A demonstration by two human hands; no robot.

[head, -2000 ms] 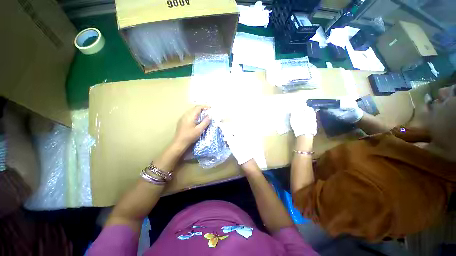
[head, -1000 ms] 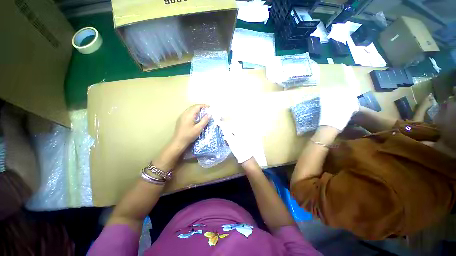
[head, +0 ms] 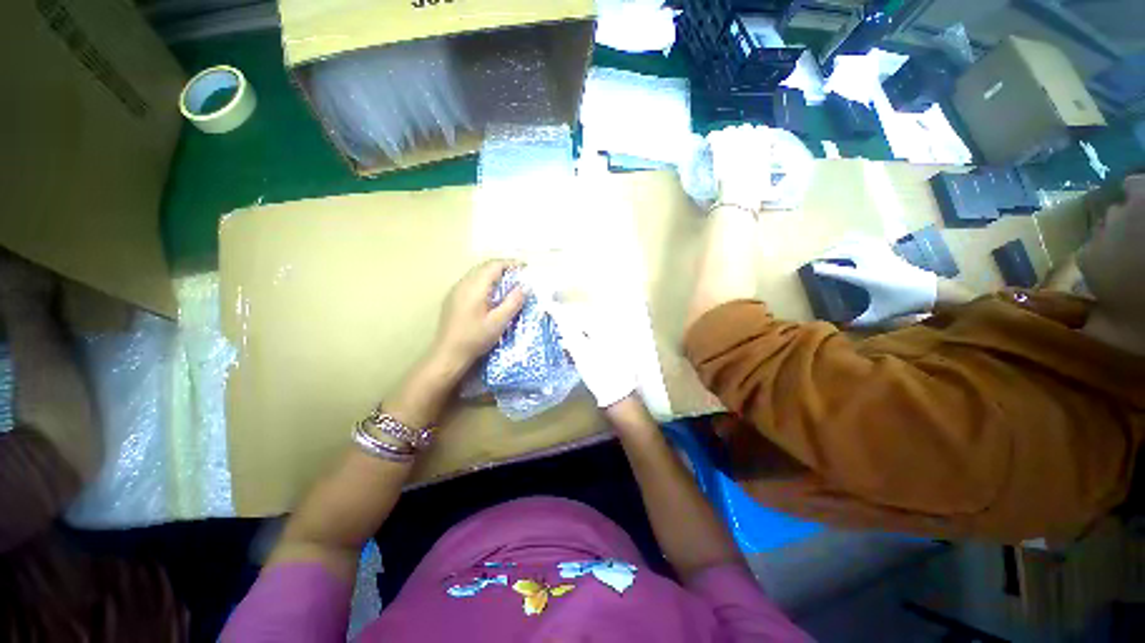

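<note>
A packed unit [head: 521,349], a shiny bubble bag with a dark shape inside, lies on the tan cardboard sheet [head: 339,289] in front of me. My bare left hand [head: 481,314] holds its upper left side, fingers over the edge. My right hand [head: 593,339] in a white glove grips its right side; the fingertips are lost in glare. Another bubble bag [head: 525,170] lies flat just above my hands, its lower part washed out by glare.
An open small carton [head: 440,38] of clear bags stands behind, with a tape roll [head: 216,101] to its left. A large carton [head: 88,138] and bubble wrap [head: 138,402] are at left. A neighbour's gloved hand [head: 879,286] holds a black device at right; black devices [head: 983,195] lie beyond.
My hands and the packed unit have barely moved. The neighbour's bubble bag has gone from the front to the pale pile behind, and the other gloved hand now holds a black device.
</note>
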